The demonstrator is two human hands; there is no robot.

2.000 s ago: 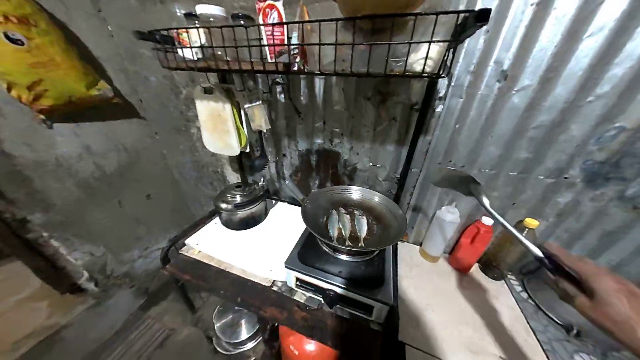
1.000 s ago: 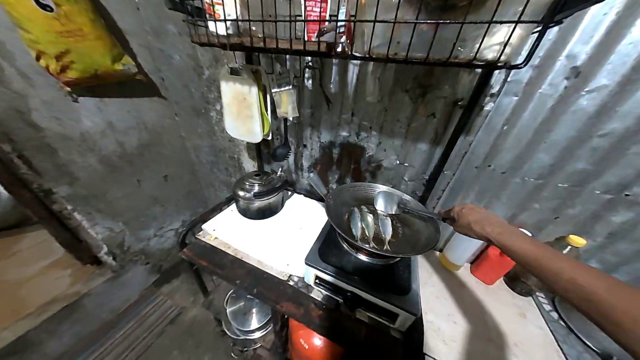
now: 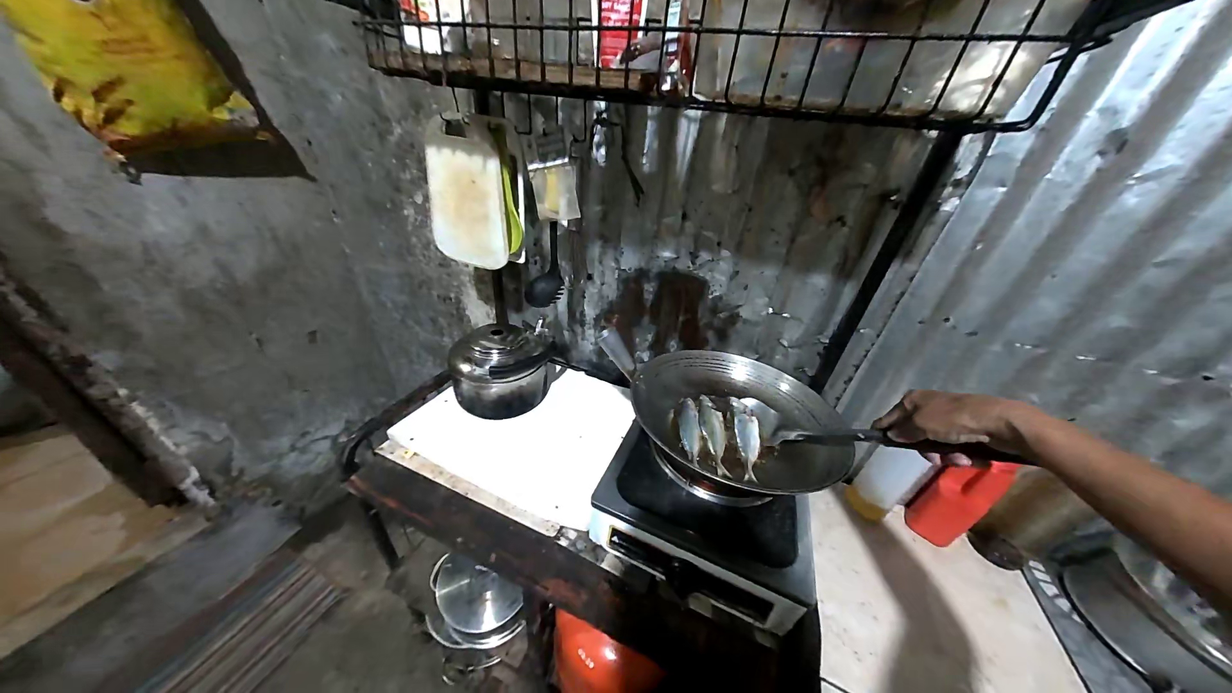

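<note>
My right hand (image 3: 948,423) is closed around the dark handle of a metal spatula (image 3: 833,436). The spatula's blade lies inside a metal wok (image 3: 799,395), against the right side of the small whole fish (image 3: 712,428), which lie side by side in oil. Beneath the wok is a tabletop gas stove (image 3: 712,549) with a black top. The wok's handle (image 3: 616,351) points to the back left. My left hand is not in view.
A lidded metal pot (image 3: 499,375) stands on a white board (image 3: 529,448) left of the stove. Right of it stand a red bottle (image 3: 953,502) and a whitish bottle (image 3: 885,476). A black wire shelf (image 3: 751,106) hangs above, cutting boards (image 3: 467,197) on the back wall.
Two seconds ago my right hand held the spatula raised at the right of the wok; it has moved left, and the blade is now down in the wok by the fish.
</note>
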